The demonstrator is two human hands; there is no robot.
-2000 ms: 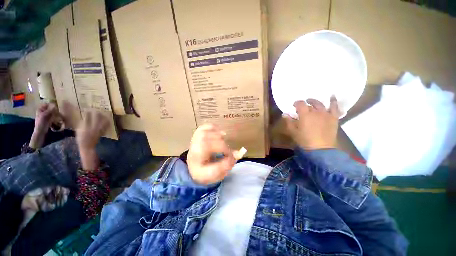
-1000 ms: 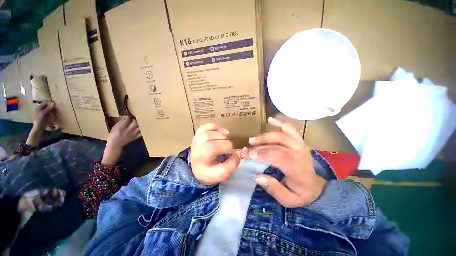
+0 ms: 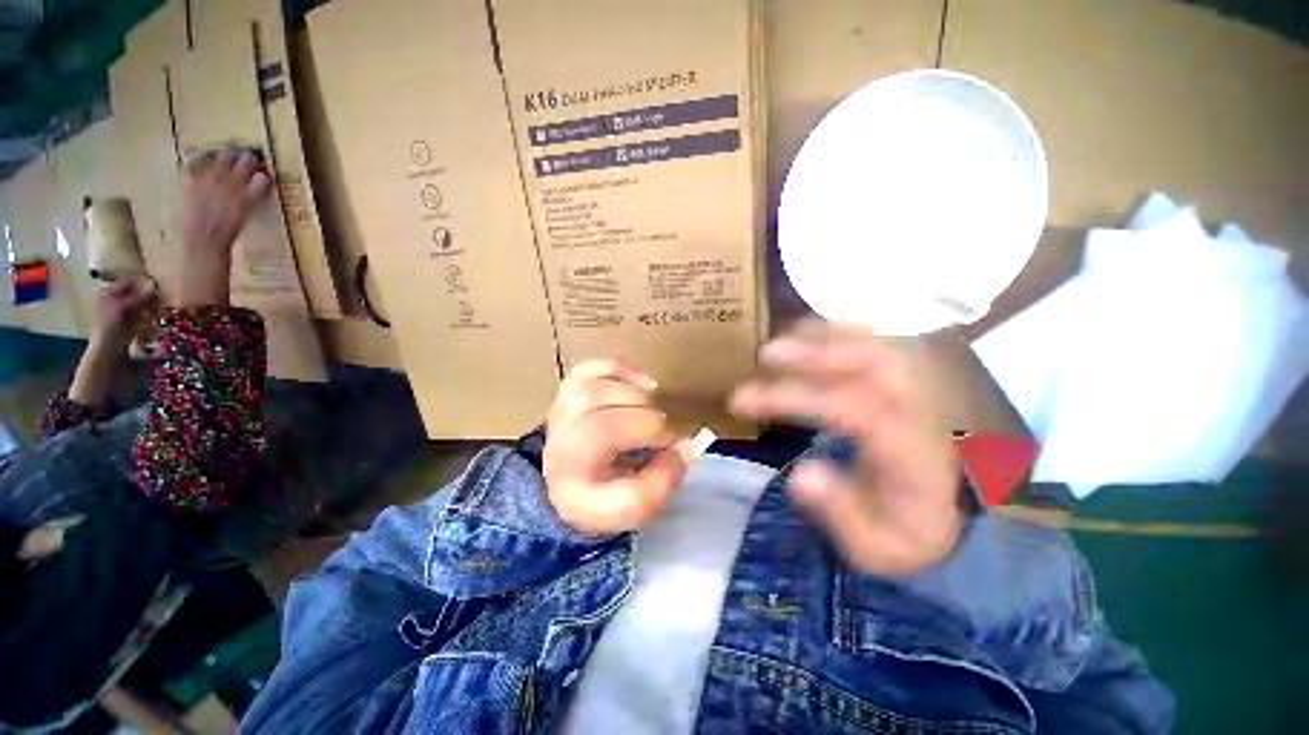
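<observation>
My left hand (image 3: 610, 448) is in front of my chest, just past the near edge of the flat carton, fingers curled around a small pale piece (image 3: 699, 444) whose tip shows by the thumb. A dark bit also shows between the fingers. My right hand (image 3: 861, 452) is blurred, to the right of it, fingers apart, with nothing visible in it. The flat K16 carton (image 3: 488, 273) lies on top of a stack. The white bowl (image 3: 915, 201) stands right of the stack, with a small mark on its near inner rim.
Loose white sheets (image 3: 1170, 359) lie fanned out on the right. A red item (image 3: 993, 468) shows beneath the bench edge. On the left, another person's floral sleeve (image 3: 201, 402) and hands reach over another carton stack (image 3: 266, 280); a tan roll (image 3: 111, 237) lies beyond.
My right hand went from the bowl to my left hand, then moved slightly away to the right. My left hand stays in place. The neighbour's hand has reached farther over their cartons.
</observation>
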